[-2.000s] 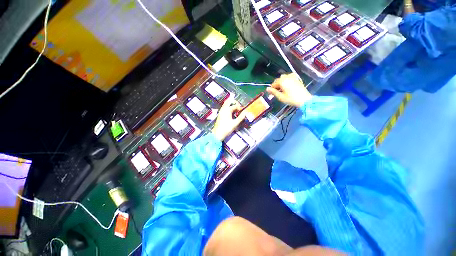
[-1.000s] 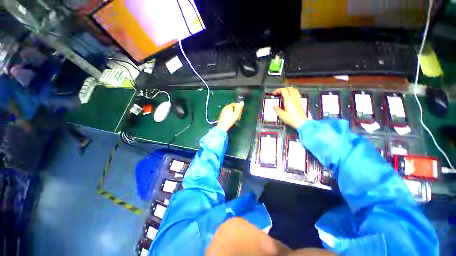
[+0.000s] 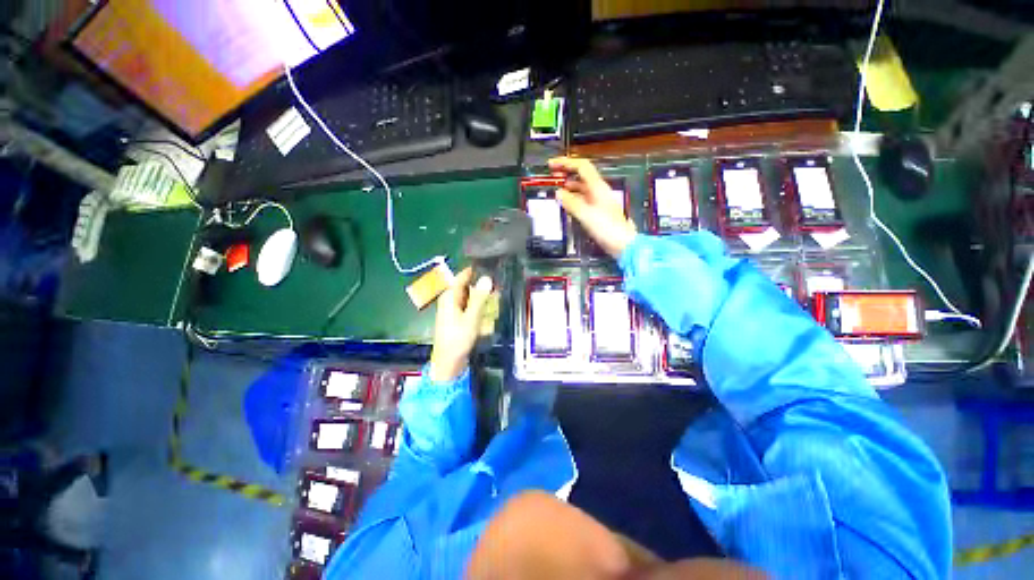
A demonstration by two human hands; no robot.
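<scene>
The tray (image 3: 522,365) holds two rows of handheld units with white labels, one at its upper left (image 3: 547,221). My right hand (image 3: 595,206) is over the upper row, thumb and fingers at this unit's top right corner; whether they grip it is unclear. My left hand (image 3: 456,323) is left of the tray, closed on the dark barcode scanner (image 3: 499,236), its bulbous head pointing up beside the tray. An orange-screened unit (image 3: 429,287) lies by my left fingers at a white cable's end. Another orange-screened unit (image 3: 873,315) lies over the tray's right end, cable plugged in.
Keyboards (image 3: 703,91) and a green-screened device (image 3: 547,117) are behind the tray. A black mouse (image 3: 907,167) is at right, a white mouse (image 3: 276,257) at left. A lower tray of units (image 3: 323,493) stands at lower left. A monitor (image 3: 204,57) is at upper left.
The view has swung left from the first frame. My left hand has gone from the unit to the scanner. My right hand has left the cable end and moved to the tray's upper left unit.
</scene>
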